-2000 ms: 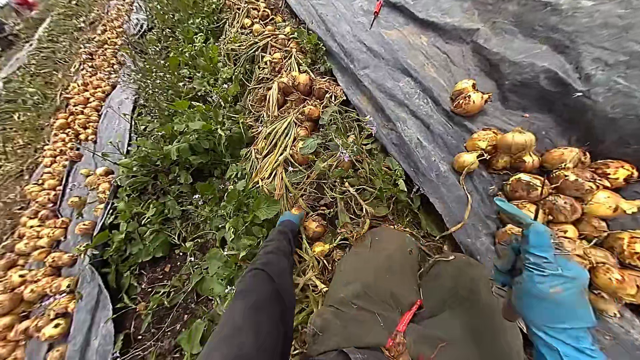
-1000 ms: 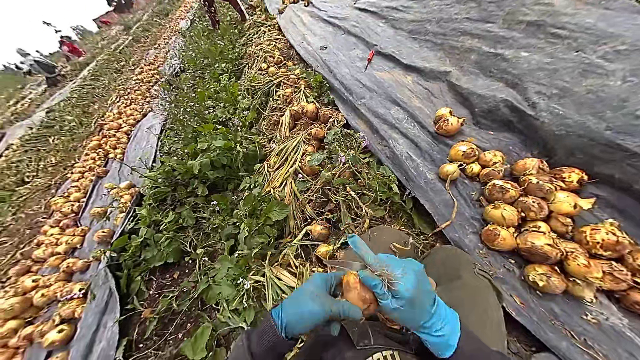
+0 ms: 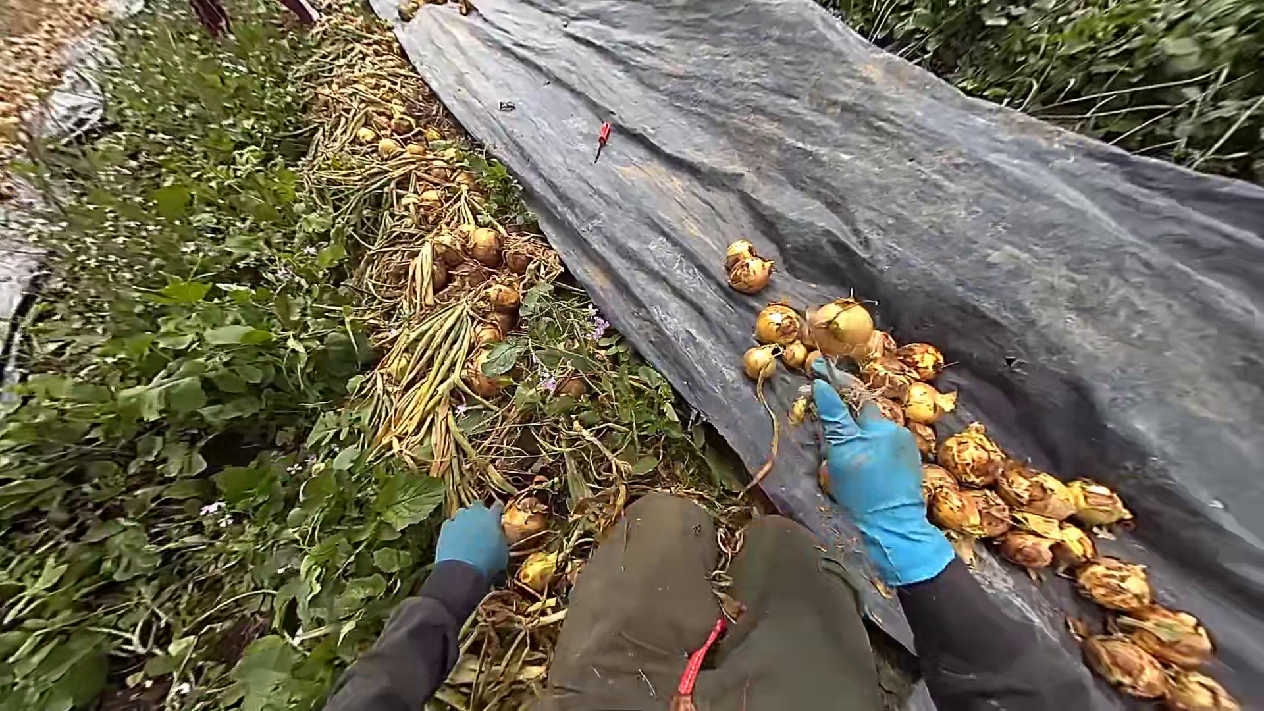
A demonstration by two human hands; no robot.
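Note:
My left hand [image 3: 472, 540], in a blue glove, is down in the row of pulled onions, against a brown onion [image 3: 524, 520]; its fingertips are hidden, so its grip is unclear. A yellower onion [image 3: 538, 570] lies just below. My right hand [image 3: 869, 474], also gloved in blue, is over the pile on the dark plastic sheet, index finger stretched out. Something thin, perhaps a blade or roots, shows at its fingers. A large pale onion [image 3: 840, 327] is just beyond the fingertips. More trimmed onions [image 3: 1035, 492] run down the sheet to the right.
A small red-handled tool [image 3: 603, 136] lies on the dark plastic sheet [image 3: 681, 212]. Onions with dried tops [image 3: 425, 395] form a row along the sheet's left edge. Green weeds [image 3: 188, 395] grow farther left. A red strip [image 3: 701, 657] lies between my knees.
My hands were together around an onion over my lap a second ago. They have parted, the left down to the onion row and the right across to the pile on the sheet.

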